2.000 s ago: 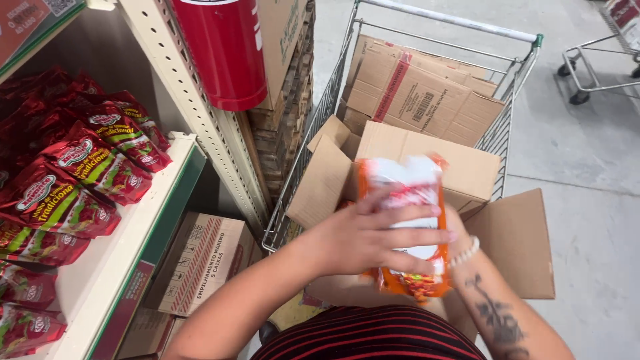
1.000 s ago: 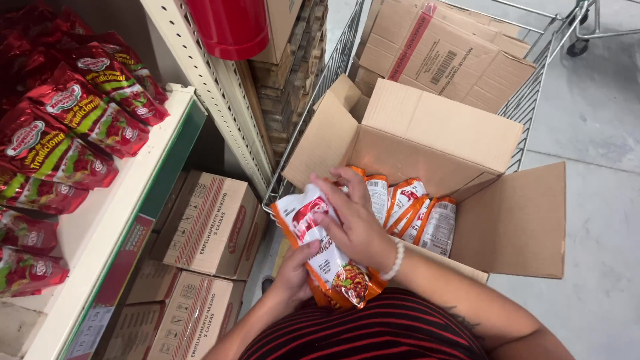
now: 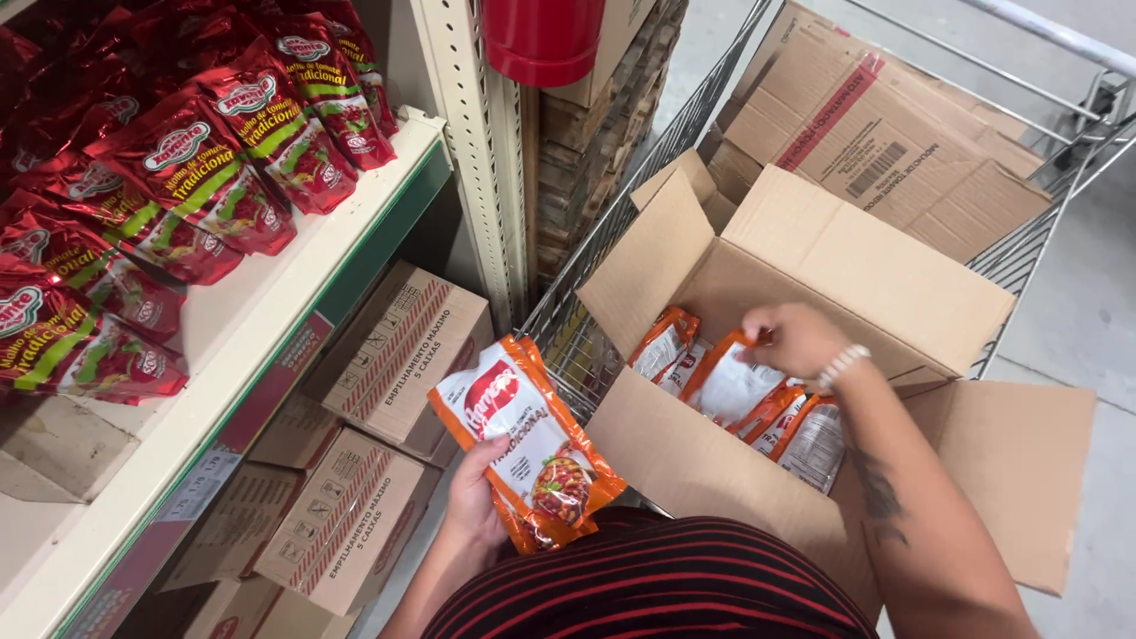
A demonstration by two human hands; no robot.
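My left hand [image 3: 479, 497] holds an orange and white tomato sauce pouch [image 3: 532, 435] by its left side, with at least one more pouch edge showing beneath it. Over the open cardboard box [image 3: 728, 444], my right hand [image 3: 799, 337] pinches the top corner of another orange and white pouch [image 3: 732, 386]. That pouch leans among several similar pouches [image 3: 812, 439] standing inside the box. The box's flaps are spread outward, and it sits in a metal shopping cart.
Red tomato sauce pouches [image 3: 204, 177] fill the shelf [image 3: 266, 302] at left. Closed cardboard boxes [image 3: 346, 515] are stacked beneath it. Flattened cardboard [image 3: 887, 133] lies in the cart [image 3: 1047, 222] behind the box. A red container [image 3: 543, 40] hangs by the perforated shelf upright [image 3: 479, 151].
One second ago both hands were on the pouches in front of my body. My right hand has since let go and moved right into the box, taking hold of another pouch there.
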